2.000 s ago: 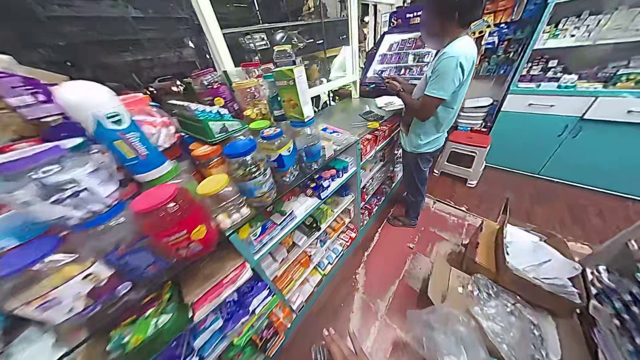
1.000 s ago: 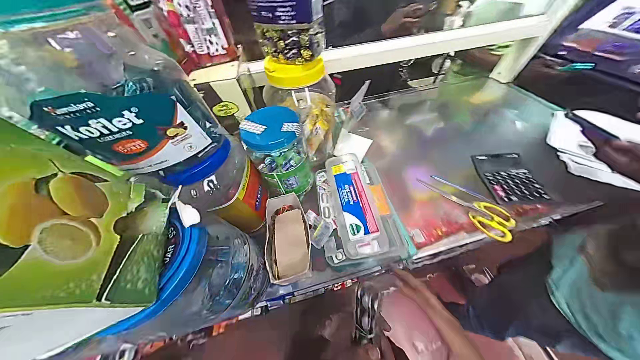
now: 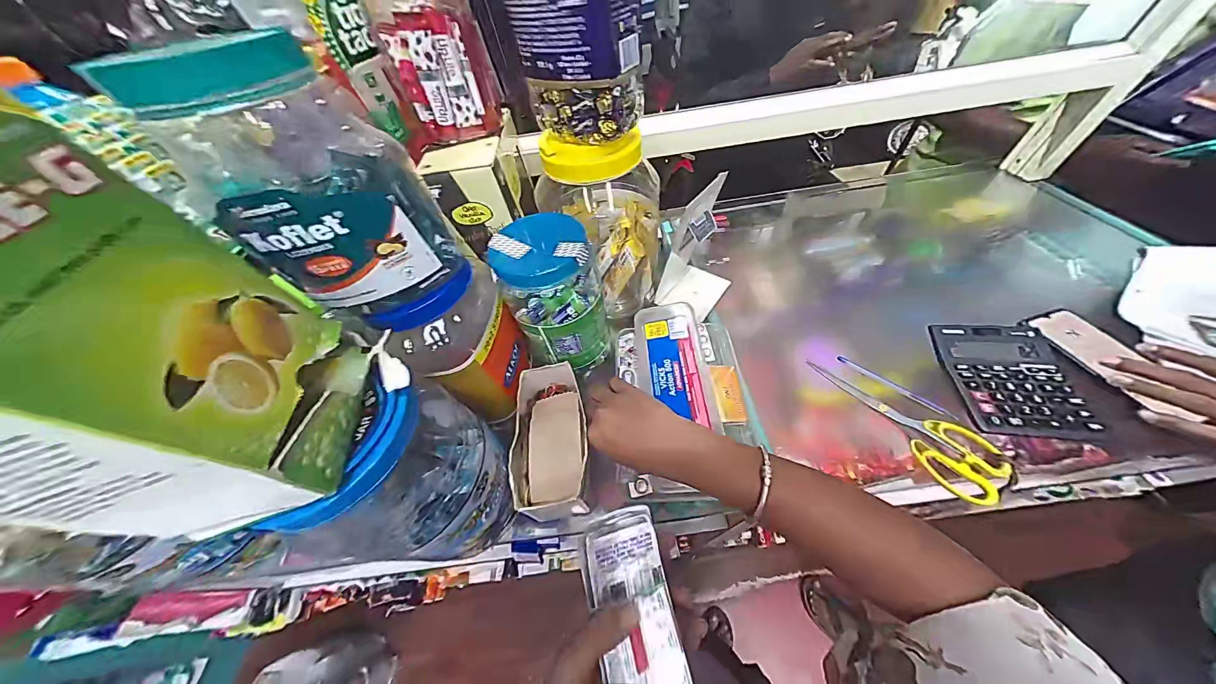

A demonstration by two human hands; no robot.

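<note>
My left hand (image 3: pixel 603 646), at the bottom edge of the head view and partly cut off, holds a clear plastic case (image 3: pixel 627 560) with printed packs in it. Over the counter's front part, my right hand (image 3: pixel 636 427) has its fingers curled between an open cardboard carton (image 3: pixel 554 451) and a clear plastic organizer (image 3: pixel 727 351); whether it pinches anything is hidden. A blue and pink Vicks strip (image 3: pixel 673 375) lies on the organizer. Just behind the carton is a blue-lidded jar (image 3: pixel 560 285) of green-wrapped sweets.
Yellow-handled scissors (image 3: pixel 959 461), a pen (image 3: pixel 893 388) and a black calculator (image 3: pixel 1016 380) lie on the glass counter (image 3: pixel 807 266). Another person's hand (image 3: pixel 1173 375) rests on a phone (image 3: pixel 1073 347). Large jars and a green carton (image 3: pixel 142 332) crowd the left.
My right hand has moved from the counter's front edge in over the counter, beside the carton. The other person's phone, held up a second ago, is now down beside the calculator.
</note>
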